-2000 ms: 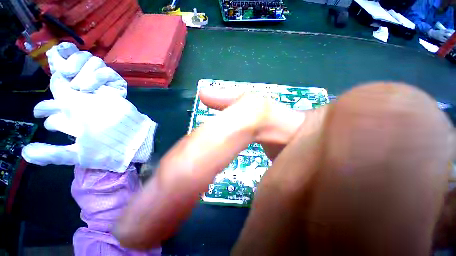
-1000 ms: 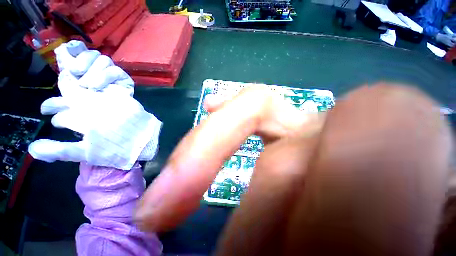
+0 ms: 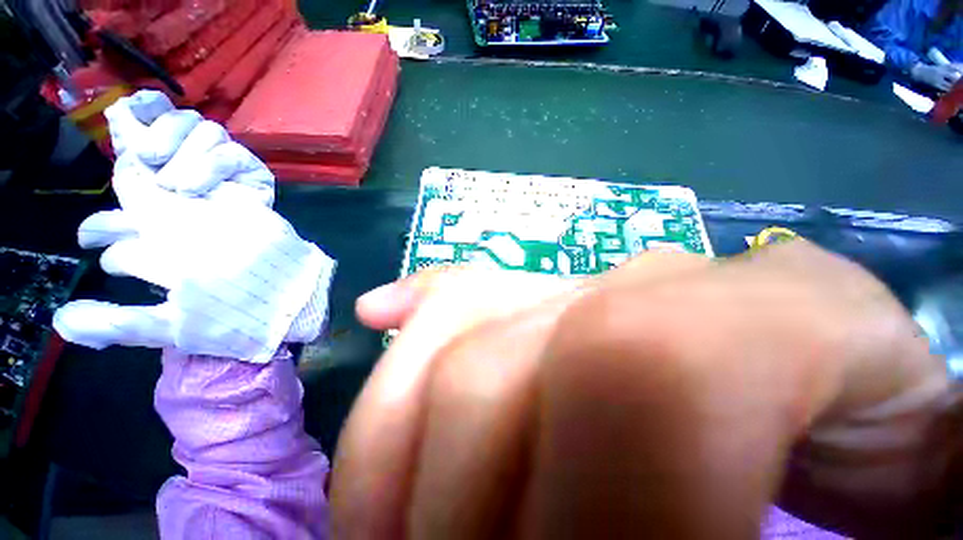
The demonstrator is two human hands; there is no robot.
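A green and white circuit board (image 3: 560, 227) lies with its traced side up on the dark bench, in the middle of the view. My left hand (image 3: 201, 227), in a white knit glove, hangs left of the board and does not touch it. Some of its fingers are bent, others stick out apart, and no object shows in it. My right hand (image 3: 591, 390) is bare, blurred and very close to the camera. It hides the lower part of the board. Its fingers look bent, and its fingertips and any contact are hidden.
Red slabs (image 3: 317, 95) are stacked at the rear left. Another board (image 3: 26, 327) lies at the far left edge. A board with parts (image 3: 539, 23) stands at the back. A yellow ring (image 3: 774, 237) shows behind my right hand. A person's blue sleeve (image 3: 903, 37) is at the upper right.
My right hand has turned and its fingers have bent downwards. The board's upper part and the yellow ring have come into sight. My left hand has hardly moved.
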